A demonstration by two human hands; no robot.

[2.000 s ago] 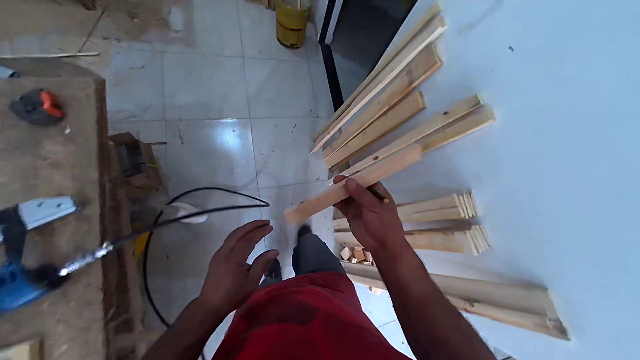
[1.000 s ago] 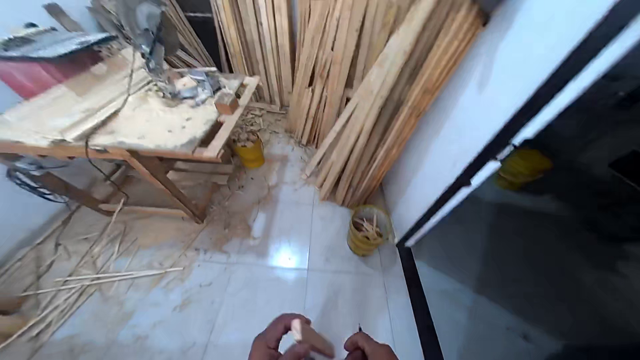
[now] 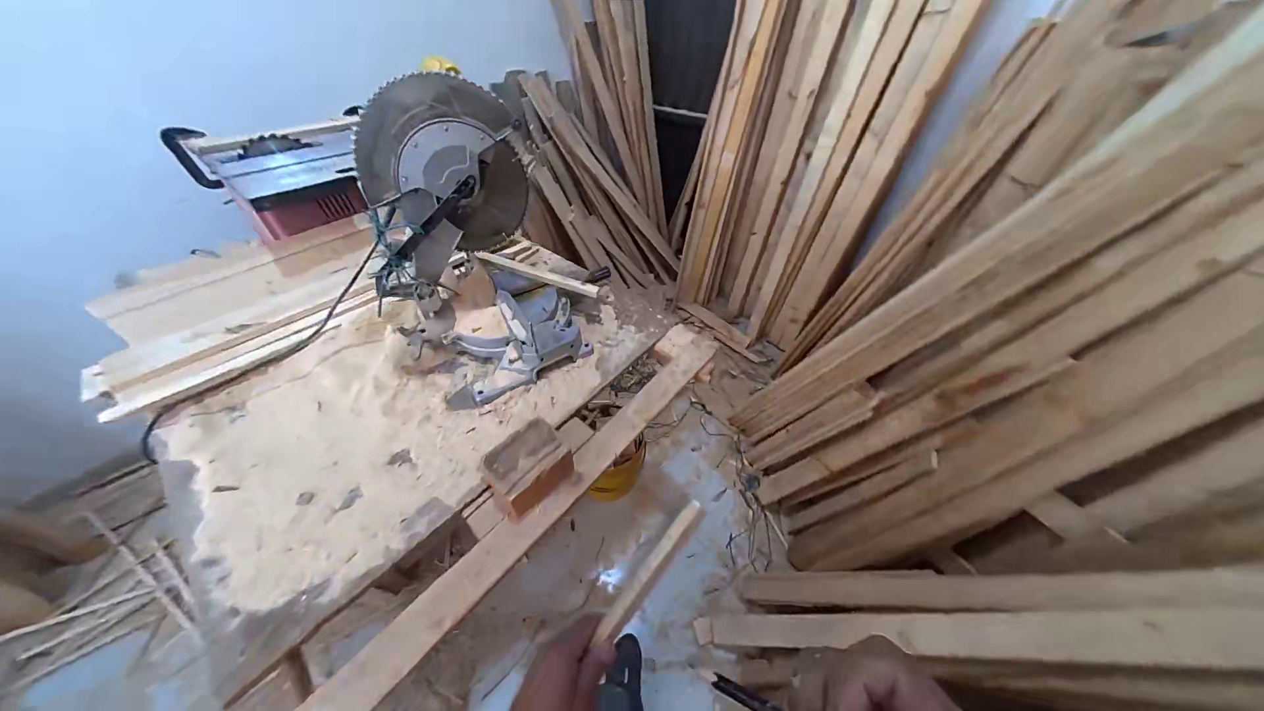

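Observation:
My left hand [image 3: 565, 671], low in the view, grips a short wooden strip [image 3: 649, 571] by its near end; the strip points up and away. To the right, at the bottom edge, my right hand [image 3: 864, 676] is blurred and partly cut off. A dark, thin pencil-like object [image 3: 743, 694] sticks out from it to the left. Ahead stands a miter saw [image 3: 459, 227] with its round blade raised, on a sawdust-covered workbench [image 3: 286, 494].
A long board [image 3: 513, 543] runs along the bench edge with a wood block [image 3: 528, 464] beside it. Behind are a red table saw [image 3: 306, 188] and leaning planks [image 3: 790, 168]. More boards [image 3: 987, 415] fill the right. A yellow bucket [image 3: 619, 477] stands below.
The view has swung from the wall with leaning strips to the saw bench, now nearer. The wooden strip, in my right hand two seconds ago, is now in my left.

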